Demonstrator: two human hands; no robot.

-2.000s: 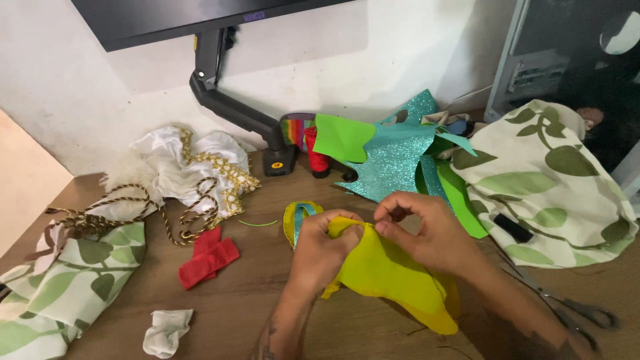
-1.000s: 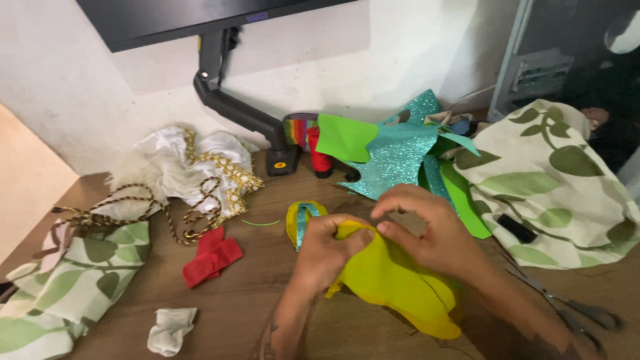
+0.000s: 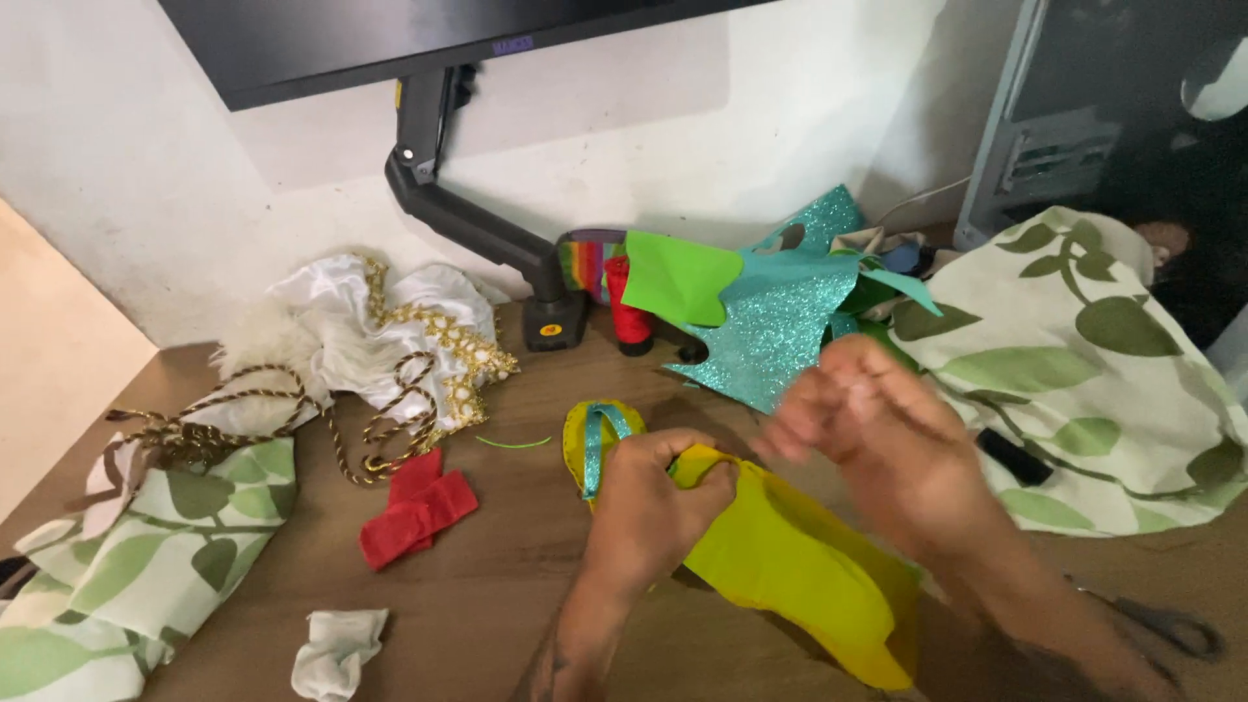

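Observation:
My left hand (image 3: 663, 507) pinches the upper left edge of a yellow sheet piece (image 3: 799, 565), which looks like felt or foam and hangs down to the right in more than one layer. Raised above the sheet's right side is my right hand (image 3: 877, 429), blurred, its fingers bent close together; whether a needle or thread is between them cannot be seen. Just behind my left hand lies a small yellow oval piece (image 3: 573, 444) with glittery turquoise straps (image 3: 592, 453), partly hidden by the hand.
Glittery turquoise sheet (image 3: 770, 331), green sheet (image 3: 682, 278) and red thread spool (image 3: 627, 307) lie behind. Leaf-print fabric (image 3: 1063, 375) with a black object (image 3: 1014, 456), and scissors (image 3: 1165, 624), are right. White-and-gold cloth (image 3: 429, 312), twisted cord (image 3: 341, 439), red fabric (image 3: 419, 507) and white cloth (image 3: 336, 653) are left. A monitor arm (image 3: 468, 224) stands behind.
My right hand has come away from the yellow sheet's edge and moved up and to the right. My left hand keeps its hold on the sheet.

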